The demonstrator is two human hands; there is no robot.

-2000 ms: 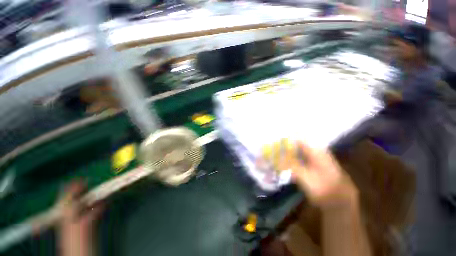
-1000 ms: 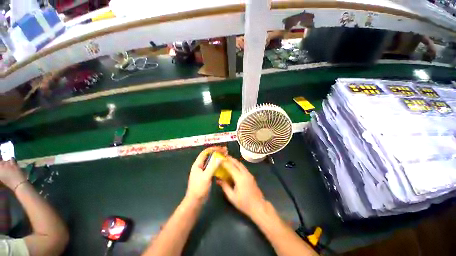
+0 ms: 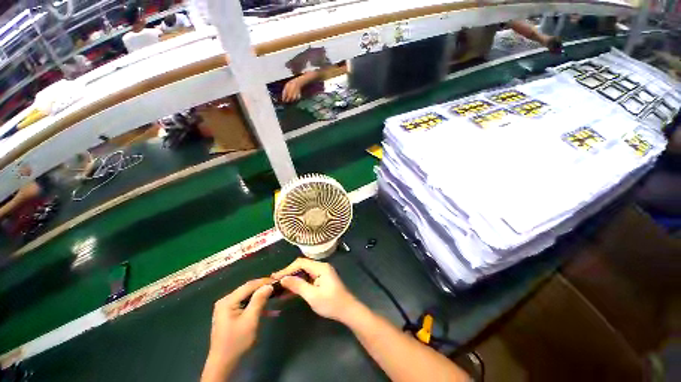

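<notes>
My left hand (image 3: 240, 313) and my right hand (image 3: 322, 289) meet over the dark green bench (image 3: 299, 351), just in front of the beige fan (image 3: 313, 213). Between their fingertips they hold a small dark piece (image 3: 279, 288), mostly hidden by the fingers. I cannot tell exactly what it is; no yellow face shows on it. Both thumbs and index fingers press on it.
A tall stack of whitish trays (image 3: 478, 179) stands at right, with yellow-and-black pieces on top. A black cord with a yellow plug (image 3: 425, 328) lies right of my right arm. The green conveyor (image 3: 179, 209) runs beyond, carrying a small dark-green unit (image 3: 118, 282). Brown cardboard (image 3: 597, 291) is lower right.
The view has turned to the right. The yellow piece in my hands a second ago no longer shows; a dark piece shows between my fingers. The yellow pieces on the conveyor have shifted behind the fan and stack.
</notes>
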